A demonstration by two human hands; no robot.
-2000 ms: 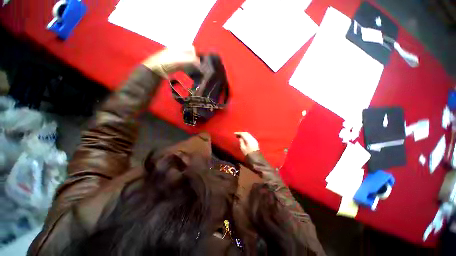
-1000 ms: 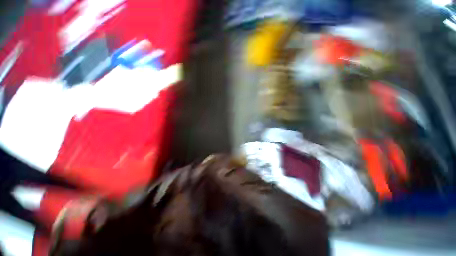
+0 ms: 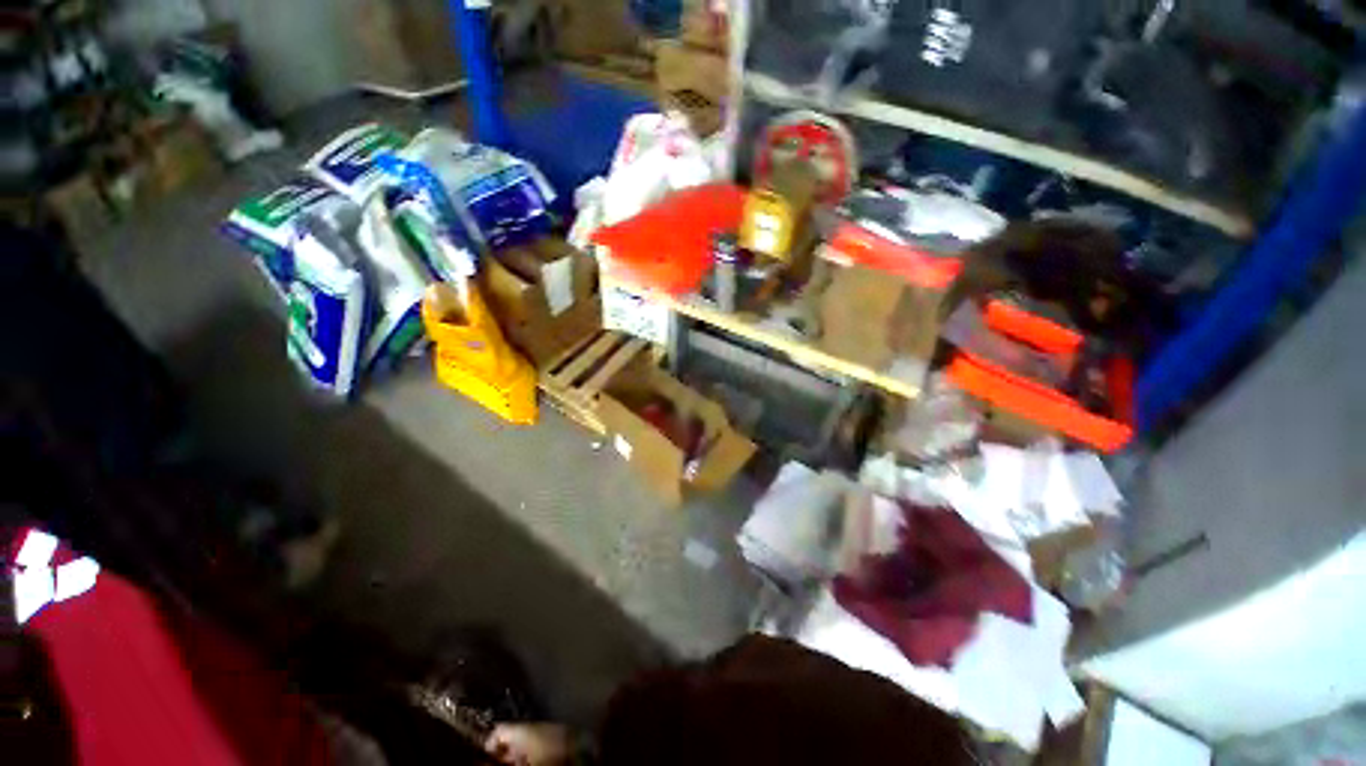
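A hand, which looks like my right hand [image 3: 527, 744], shows small and cut off at the bottom edge, beside a dark brown sleeve. A dark object with small metallic glints [image 3: 468, 688] lies just up and left of it; it may be the handbag, but it is too dark to be sure. Whether the fingers hold it is not clear. My left hand is not visible.
The red table [image 3: 128, 673] with white slips [image 3: 45, 576] is at lower left. Opened cartons [image 3: 674, 442], a yellow bag [image 3: 480, 356] and filled plastic sacks [image 3: 330, 292] stand on the grey floor. A cluttered shelf [image 3: 794, 347], white sheets and dark red cloth [image 3: 936, 584] are right.
The view has swung right, away from the table, to the floor and shelving. The left hand holding the handbag over the table has left the view. The picture is sharper than one second ago.
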